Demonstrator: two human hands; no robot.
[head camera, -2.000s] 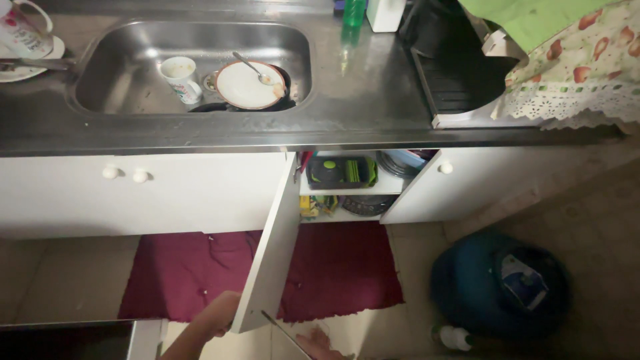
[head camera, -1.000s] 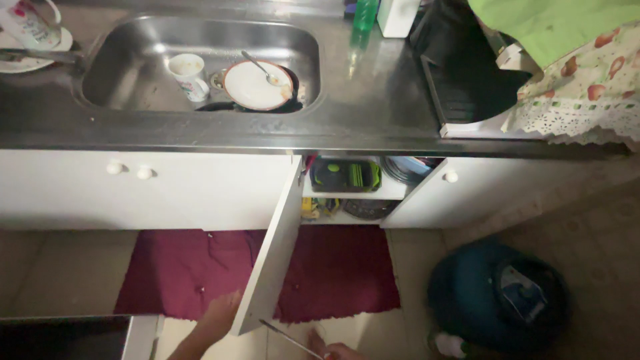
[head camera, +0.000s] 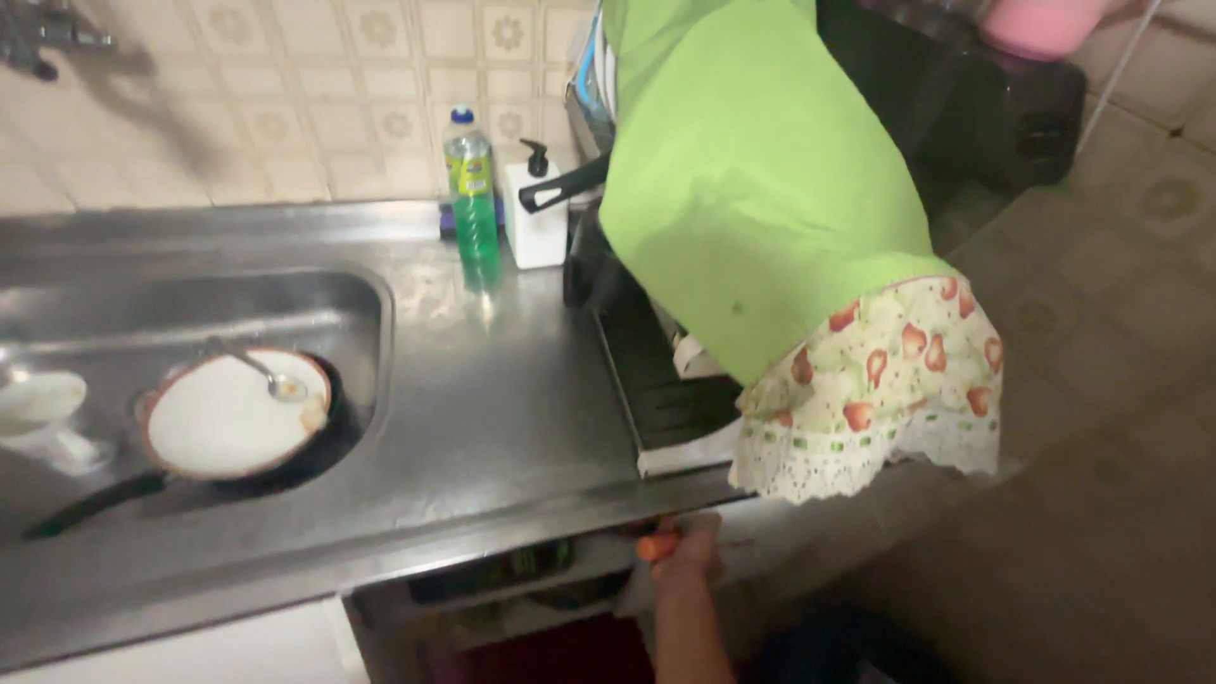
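Observation:
My right hand (head camera: 692, 549) is closed around the orange handle (head camera: 657, 545) of what looks like a screwdriver, just under the counter's front edge. The handle's end points left, and the shaft is blurred and hard to make out. Beside the hand is the white right cabinet door (head camera: 807, 532), partly covered by the counter and the cloth. The cabinet opening (head camera: 494, 598) lies left of the forearm, with dim items on its shelf. At the lower left shows the top of the white left door (head camera: 218, 651). My left hand is out of view.
The steel sink (head camera: 385, 323) holds a plate (head camera: 233, 418) with a spoon, a pan and a cup (head camera: 43, 408). A green soap bottle (head camera: 472, 190) and a white pump bottle (head camera: 537, 214) stand behind. A green cloth (head camera: 760, 180) with lace trim covers the dish rack area.
The view has swung up and right. My right hand has moved from near the left door's lower edge to beside the right door, below the counter. My left hand has left the view.

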